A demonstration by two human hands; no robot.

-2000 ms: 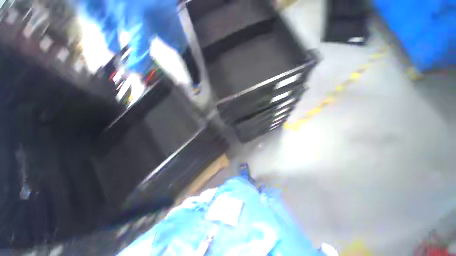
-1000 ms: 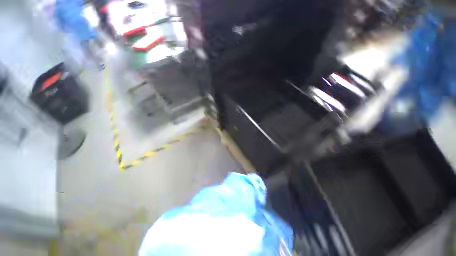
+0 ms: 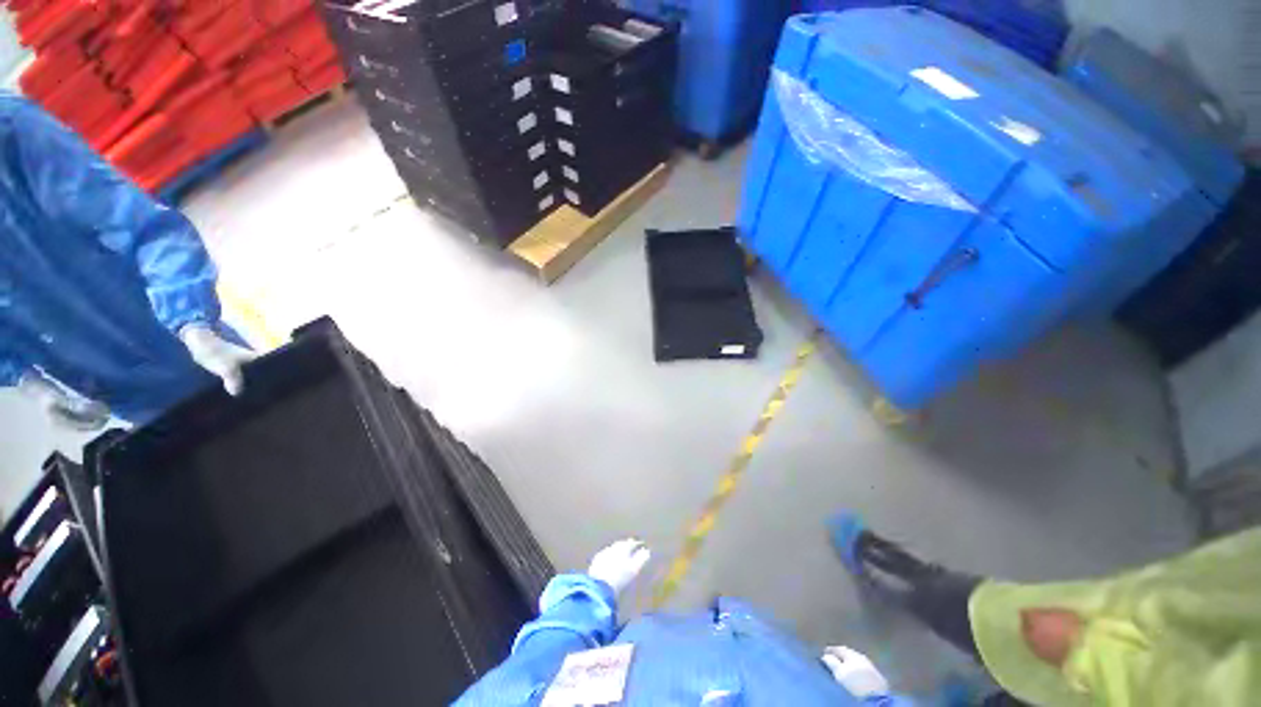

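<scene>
A stack of large black crates (image 3: pixel 263 504) stands at the lower left, its top crate showing a bare inside with a cross ridge. My left hand (image 3: pixel 618 564), in a white glove, is small at the bottom centre, just right of the stack, apart from it and with nothing seen in it. My right hand (image 3: pixel 855 673), also gloved white, is low near the bottom edge beside my blue smock (image 3: pixel 712 656); its fingers are too small to read. Crates holding boards (image 3: pixel 55 573) show at the far left edge.
A person in blue (image 3: pixel 97 263) rests a gloved hand on the top crate's rim. Another person's yellow-green sleeve (image 3: pixel 1162 635) and leg are lower right. Crates on a pallet (image 3: pixel 512 124), a floor crate (image 3: pixel 703 294), a blue bin (image 3: pixel 940 194), red stacked items (image 3: pixel 208 69) and yellow tape (image 3: pixel 733 477) stand beyond.
The view has swung round and steadied from blur. The blue bin, pallet stack and floor crate now show ahead, and the top crate is at the lower left. Both my hands are now visible.
</scene>
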